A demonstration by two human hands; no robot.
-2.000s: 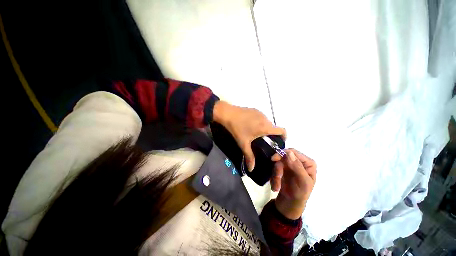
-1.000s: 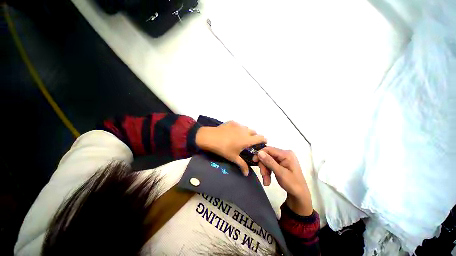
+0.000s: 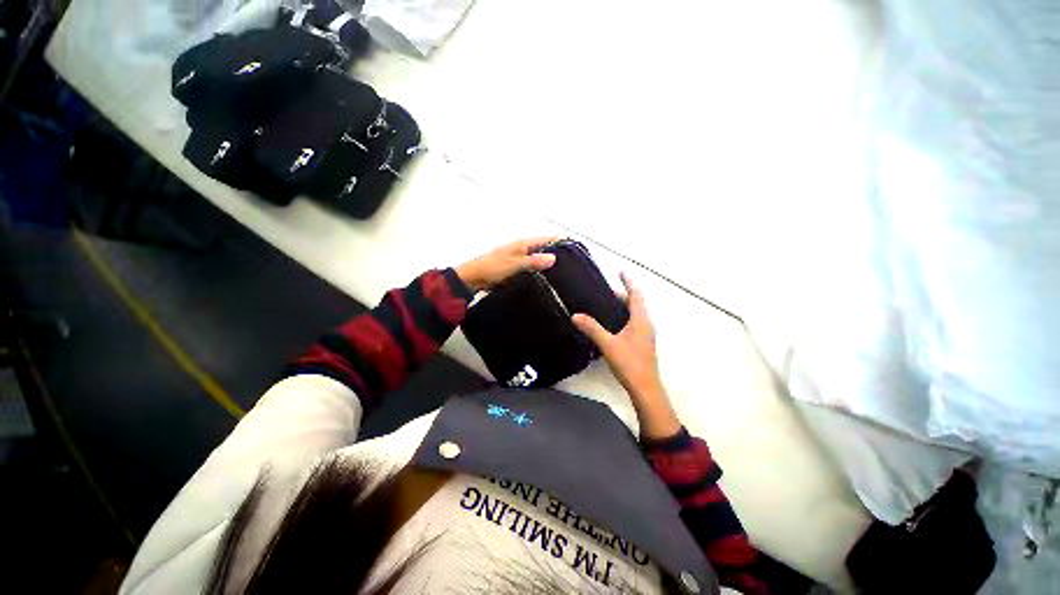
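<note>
A small black zip bag (image 3: 529,331) is held over the near edge of the white table, in front of the apron. A zipper line runs across its top and looks closed. A small white logo shows near its lower corner. My left hand (image 3: 508,264) holds its far left corner, with the fingers on the top edge. My right hand (image 3: 624,337) holds its right side, thumb on the front face and fingers behind. The zipper pull cannot be made out.
A heap of black bags (image 3: 291,128) with white logos and silver metal bits lies at the table's far left. Cloudy white plastic (image 3: 953,267) covers the right side. More black material (image 3: 930,546) is at the lower right. A thin dark line (image 3: 663,274) runs diagonally across the table (image 3: 744,407).
The view has swung left, bringing the bag heap into sight. My right hand has left the pinch at the zipper and now grips the bag's side. The bag is turned with its logo face showing.
</note>
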